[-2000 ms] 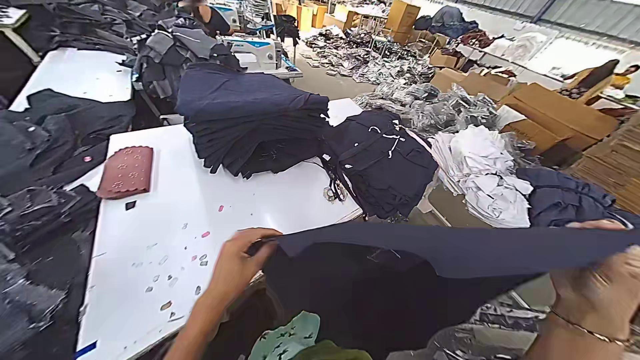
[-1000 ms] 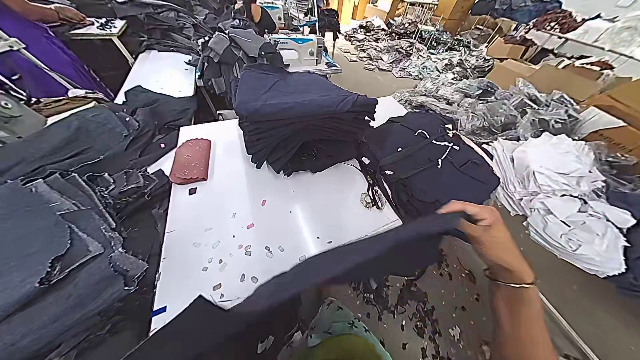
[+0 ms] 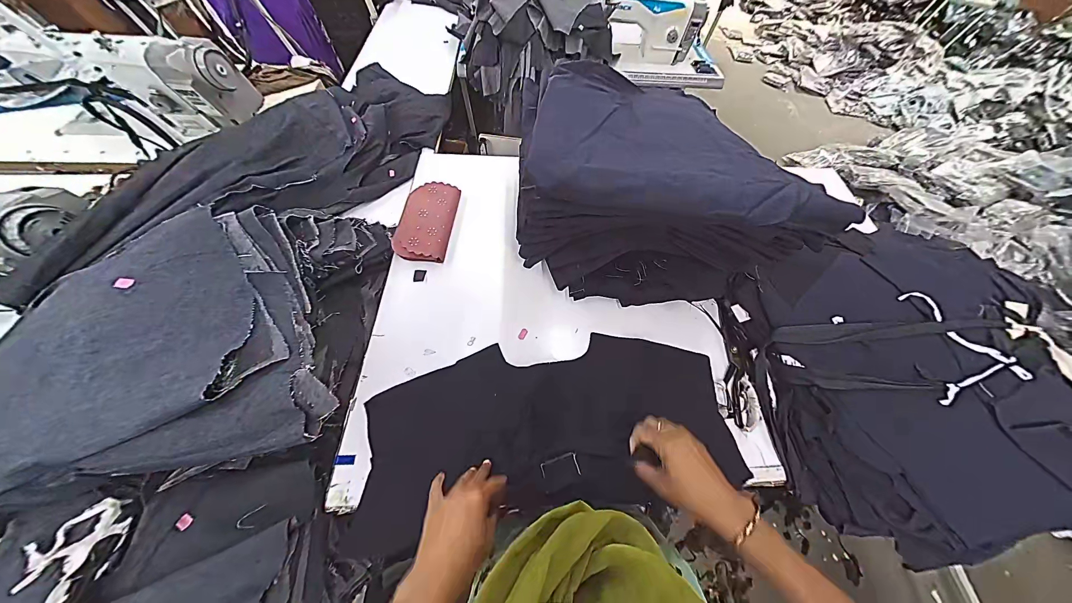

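Note:
A dark navy cut garment panel (image 3: 536,410) with a curved neck edge lies spread on the white table (image 3: 486,301), its near part hanging over the front edge. A small stitched outline marks its lower middle. My left hand (image 3: 467,502) rests on the lower left of the panel, fingers spread. On the lower right, my right hand (image 3: 680,469) has its fingers curled at the cloth; a small dark thing shows near the fingertips, and whether it is held is unclear. Behind the panel stands a tall stack of navy fabric pieces (image 3: 636,167).
Grey-black denim pieces (image 3: 159,327) are piled at the left. A dark red scalloped case (image 3: 429,222) lies on the table. Navy garments with white cords (image 3: 904,385) hang at the right. Sewing machines (image 3: 662,33) and plastic-wrapped goods (image 3: 946,159) are farther back.
The navy panel, held up in the air by both hands two seconds ago, now lies flat on the table. Both hands have come down onto it. The view has turned left and down.

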